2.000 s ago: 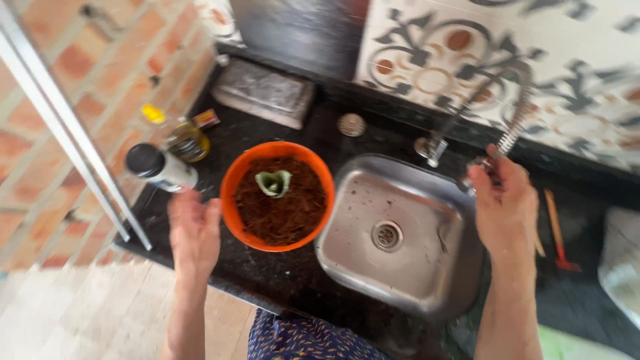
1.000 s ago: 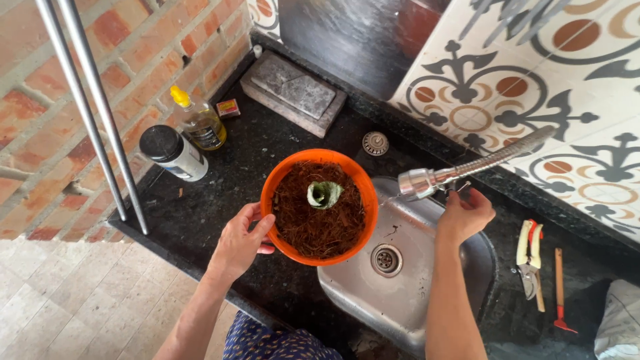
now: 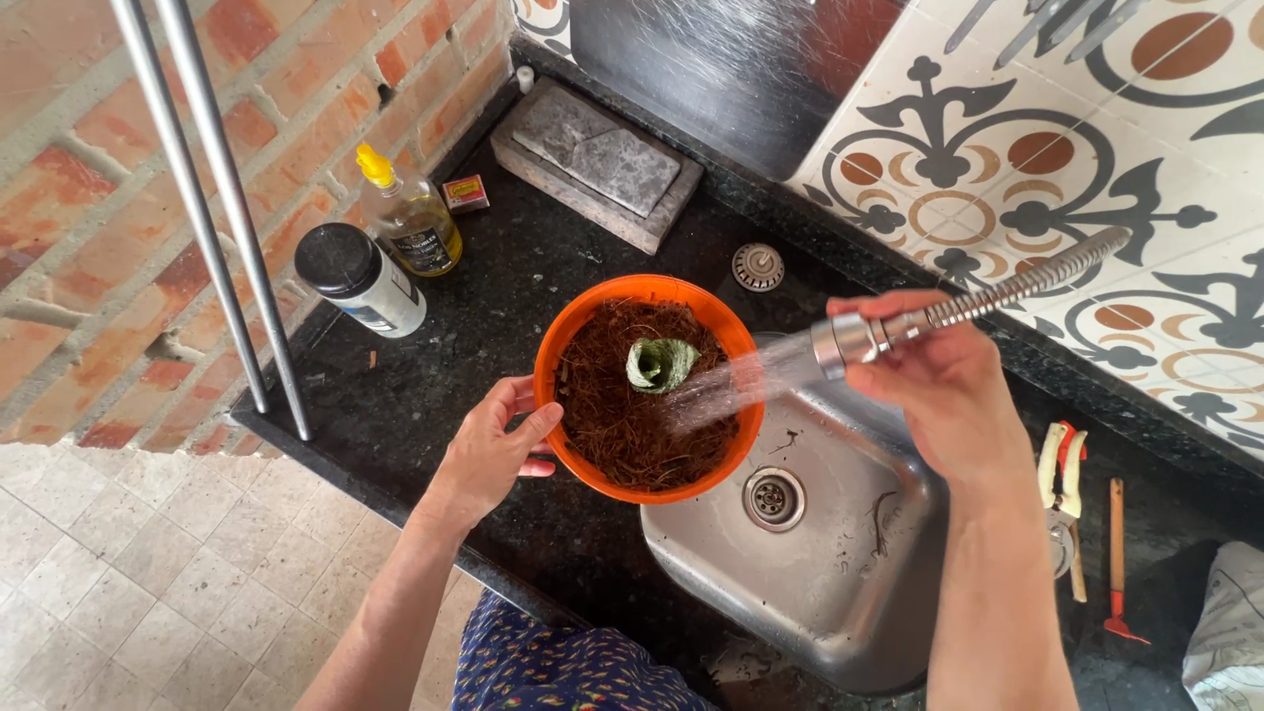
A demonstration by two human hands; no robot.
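Observation:
An orange plastic plant pot filled with brown fibrous potting material overlaps the sink's upper left edge. From its middle rises a rolled, pale green mottled leaf. My left hand grips the pot's left side, thumb on the rim. In my right hand is the spray head of a flexible metal faucet, pointing left. Water sprays from it onto the potting material beside the leaf. Below the pot, the stainless steel sink has a drain strainer and bits of debris.
On the black stone counter are a sharpening stone, a matchbox, an oil bottle with yellow cap, a black-lidded jar and a strainer plug. Pruning shears and a small red rake lie right of the sink.
My left hand, beside the pot at first, took hold of it. The pot moved right, over the sink's edge. My right hand now holds the faucet head, and water runs from it.

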